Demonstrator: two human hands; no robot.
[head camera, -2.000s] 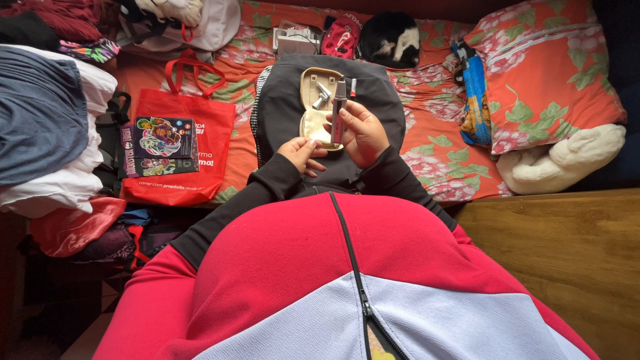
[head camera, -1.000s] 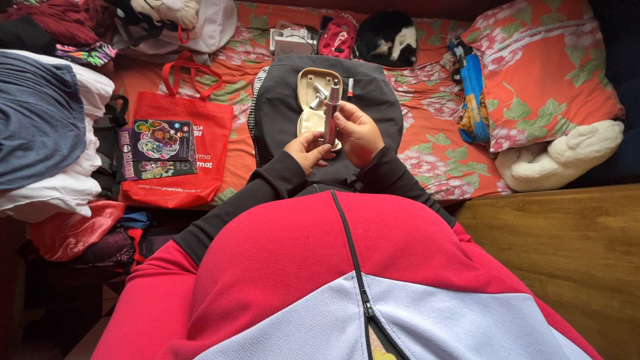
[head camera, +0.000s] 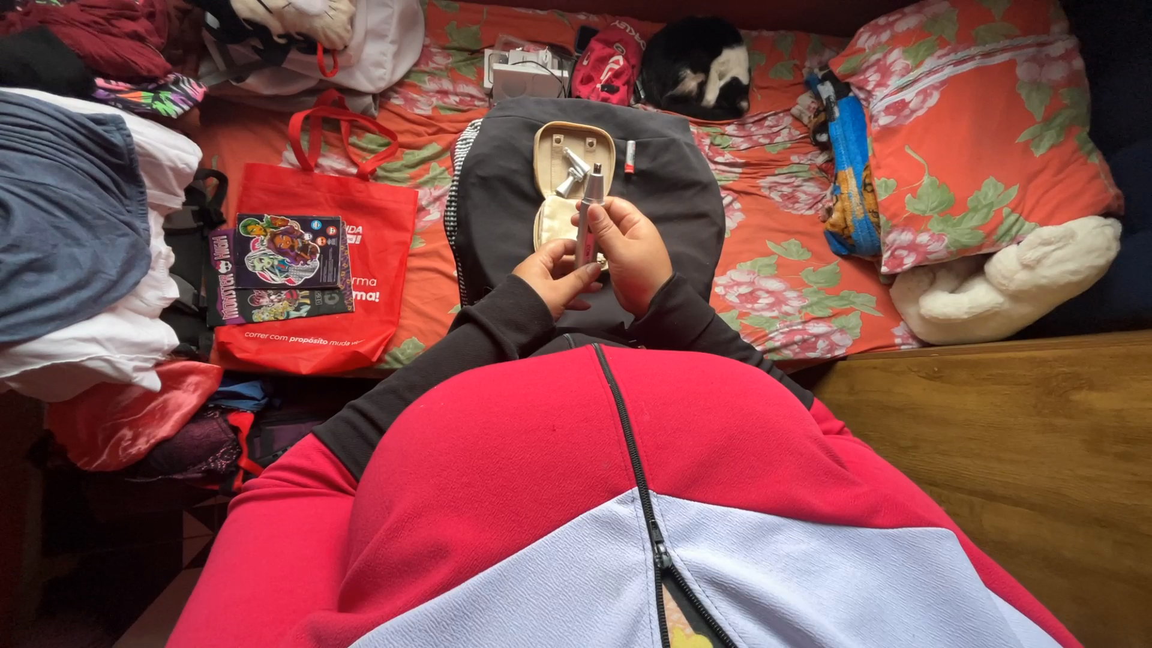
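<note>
A slim silver pen-shaped device (head camera: 589, 207) stands nearly upright between both hands. My right hand (head camera: 633, 252) grips its upper part between thumb and fingers, while my left hand (head camera: 560, 277) holds its lower end. Behind them a small beige zippered case (head camera: 544, 162) lies unfolded on a dark gray cloth item (head camera: 504, 180), with small silver attachments (head camera: 573, 171) in its upper half. My hands partly cover the lower half of the case. To the right of the case lies a small red and white battery-like cylinder (head camera: 630, 157).
A curled black and white cat (head camera: 697, 67) lies behind the cloth, beside a pink pouch (head camera: 607, 65) and a white boxy object (head camera: 526, 74). Left is a red tote bag (head camera: 315, 346) with printed boxes (head camera: 283, 261) on it. Right are a floral pillow (head camera: 981, 135) and white plush (head camera: 1008, 283).
Two seconds ago the device was held more by my right hand, with my left fingers lower and to its left. Now both hands are on it.
</note>
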